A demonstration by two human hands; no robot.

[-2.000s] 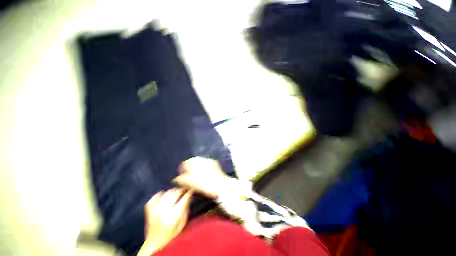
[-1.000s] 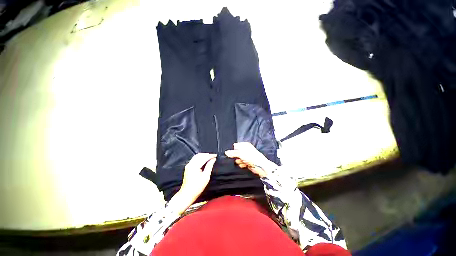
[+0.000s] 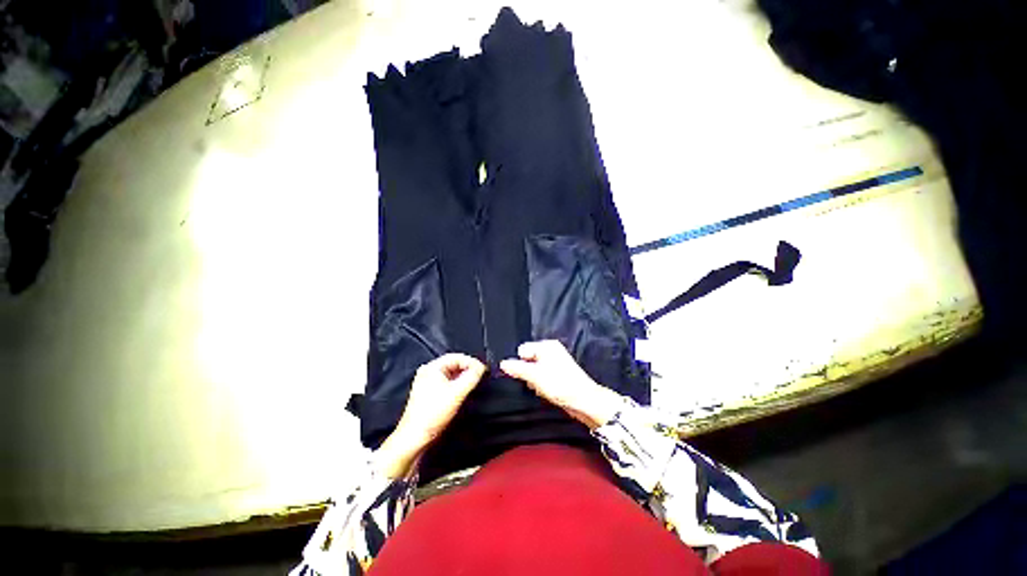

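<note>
Black trousers lie flat on the pale table, jagged leg ends away from me. A shiny pocket bag shows on the left and another on the right, with a thin centre seam between them. My left hand and my right hand pinch the trousers at the waist end, on either side of the centre seam, fingertips close together. The trousers' edge nearest me is partly hidden by my red-clad front. Whether other layers lie beneath is hard to tell.
The pale table has a worn yellowish edge. A blue measuring tape and a curled black strip lie right of the trousers. A dark pile is at the upper right. Dark, blurred material shows beyond the table at upper left.
Two seconds ago the view was turned and blurred, with my hands close together at the waist end and a pale label on the cloth. Since one second ago my hands have stayed at the centre seam.
</note>
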